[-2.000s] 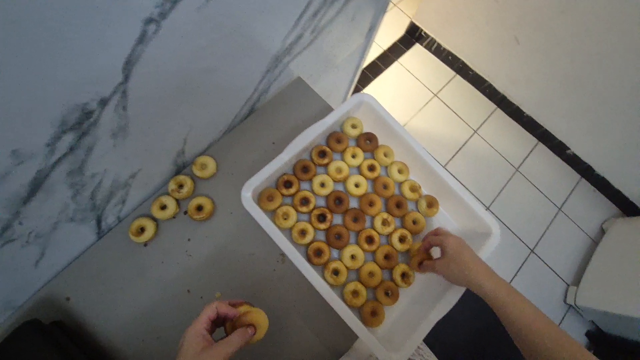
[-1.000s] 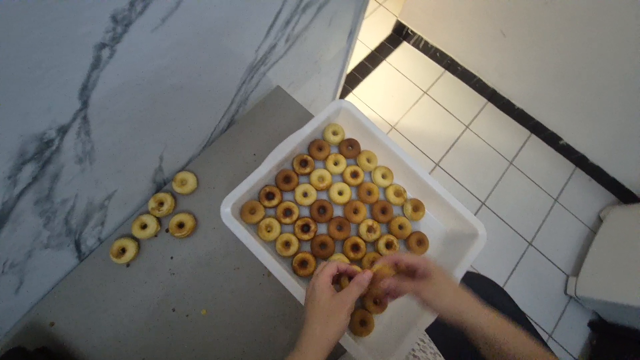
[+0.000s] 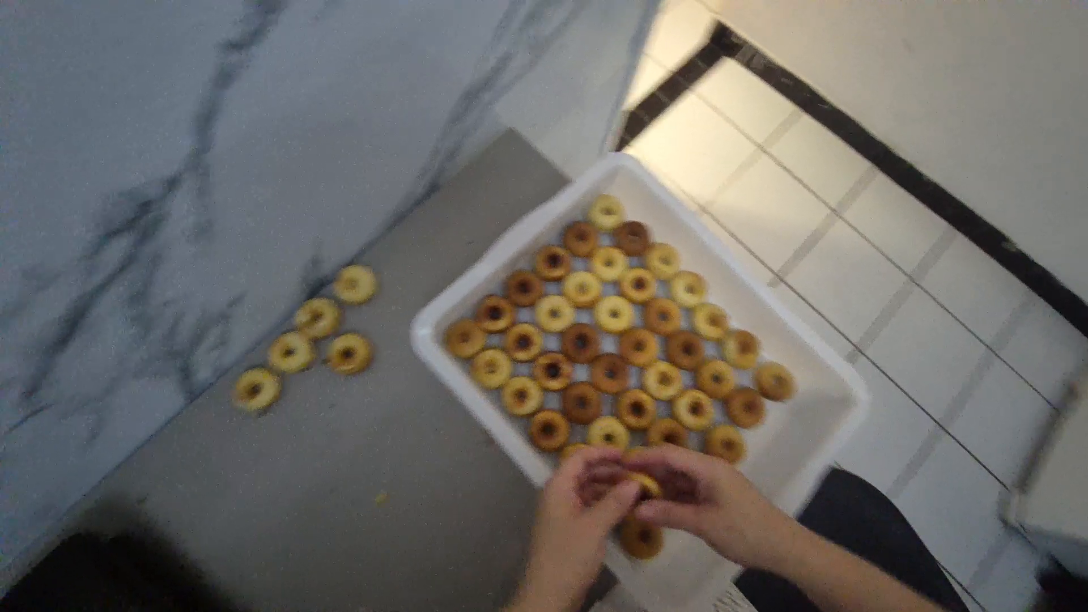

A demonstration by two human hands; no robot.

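A white plastic tray [image 3: 816, 361] holds rows of small ring doughnuts [image 3: 614, 314], some pale yellow, some browned. My left hand [image 3: 586, 510] and my right hand [image 3: 714, 501] meet over the tray's near part. A yellow ring doughnut [image 3: 643, 484] shows between their fingertips; blur hides whether one hand or both grip it. Just below the hands, a browned doughnut [image 3: 640, 538] lies in the tray. Several loose doughnuts [image 3: 316, 319] lie in a small group on the grey surface, to the left of the tray.
The grey work surface [image 3: 408, 476] meets a marble-patterned surface [image 3: 280, 170] at the upper left. White floor tiles [image 3: 858, 280] with a dark border lie at the right. A pale object [image 3: 1054, 467] stands at the right edge. Dark cloth [image 3: 867, 535] shows beside the tray's lower right.
My left hand, earlier holding a doughnut over the grey surface, has moved right to the tray. My right hand has come from the tray's right part to meet it.
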